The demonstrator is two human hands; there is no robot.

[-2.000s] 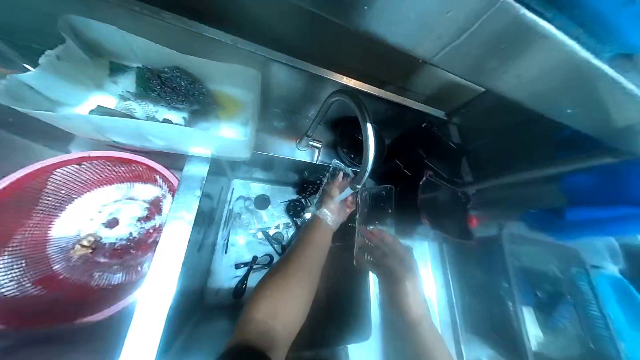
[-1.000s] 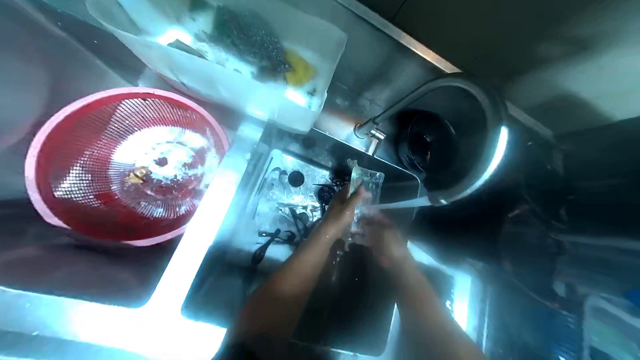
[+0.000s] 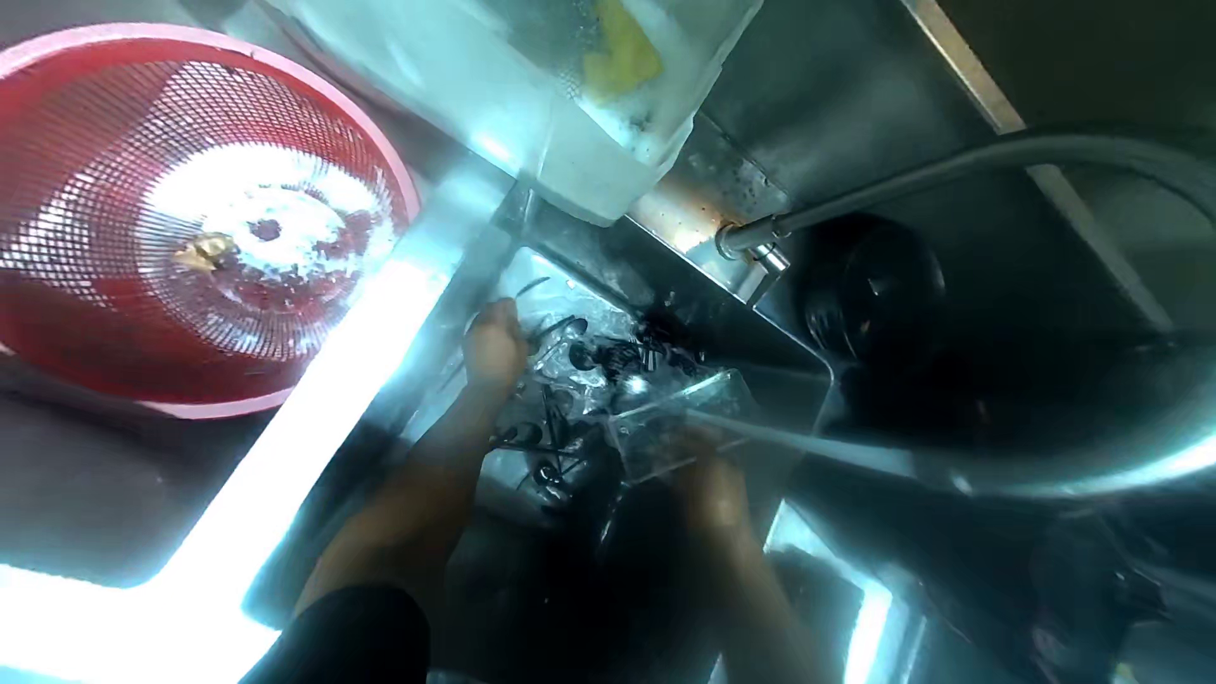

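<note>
Water streams from the curved metal faucet (image 3: 760, 233) toward a clear rectangular plastic container (image 3: 665, 427) over the sink. My right hand (image 3: 711, 480) grips this container at its near side, the fingers partly blurred. On the left, my left hand (image 3: 496, 350) is down at the edge of a pale tray (image 3: 508, 475) in the sink basin; its fingertips are hard to make out, and whether it holds anything is unclear. Dark spoons or ladles (image 3: 546, 432) and other dark utensils lie wet in the tray, between and beyond my hands.
A red mesh plastic basket (image 3: 380, 180) with a pink rim stands left of the sink. Behind the sink is a translucent white tub (image 3: 608, 180) with something yellow inside. Round black cookware (image 3: 874, 285) sits beside the faucet. The bright metal sink divider (image 3: 351, 380) runs between basket and basin.
My left hand has moved left, away from the clear container that both hands were at one second ago. My right hand still has the container. The view has shifted closer and turned.
</note>
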